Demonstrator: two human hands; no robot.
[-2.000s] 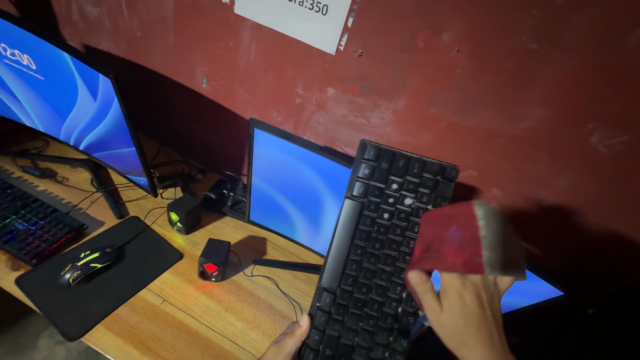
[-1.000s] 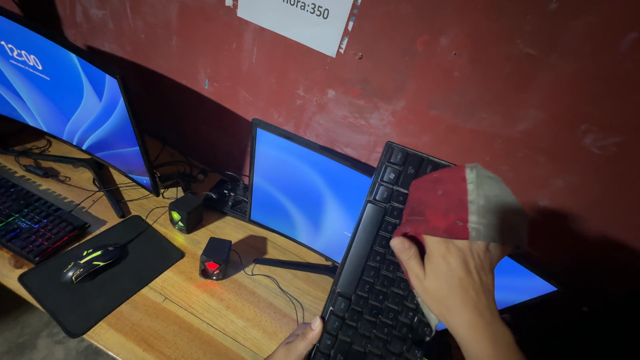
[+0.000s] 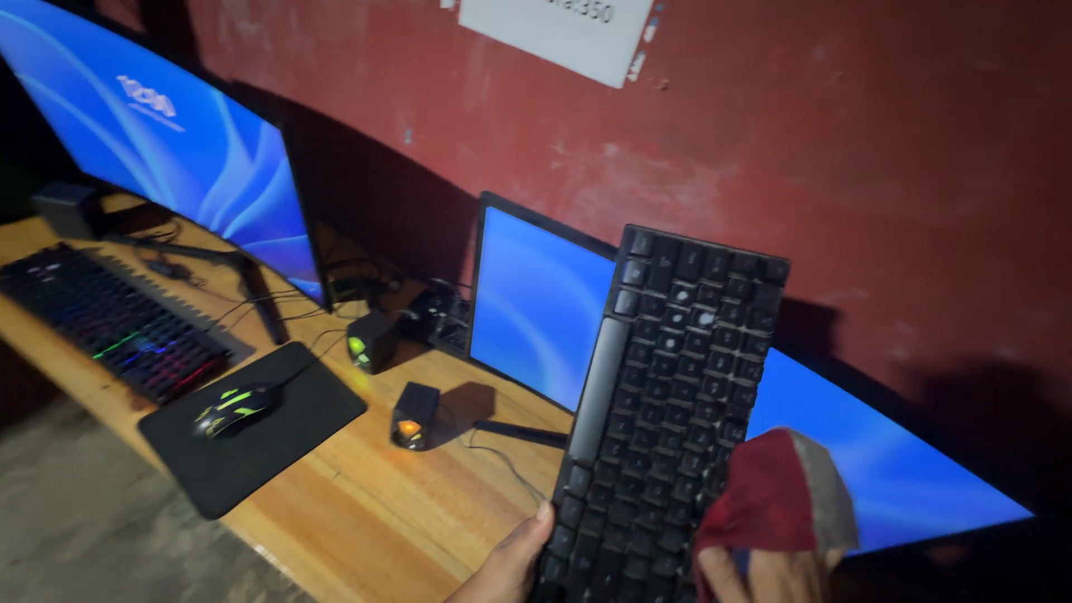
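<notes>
A black computer keyboard (image 3: 662, 402) is held tilted up in the air, its keys facing me, with several worn pale keys near its upper end. My left hand (image 3: 515, 557) grips its lower left edge, the thumb showing at the side. A red and grey cloth (image 3: 775, 494) is bunched in my right hand (image 3: 762, 574), against the lower right part of the keys. The fingers under the cloth are partly hidden.
Behind the keyboard, a lit monitor (image 3: 536, 310) stands before a red wall. A larger monitor (image 3: 184, 142), a lit keyboard (image 3: 126, 327), a mouse (image 3: 234, 410) on a black mouse pad (image 3: 285, 452) and two small speakers (image 3: 414, 414) (image 3: 371, 342) occupy the wooden desk (image 3: 368, 502).
My right hand with the cloth has moved down the keyboard from its upper part, so the worn pale keys show again.
</notes>
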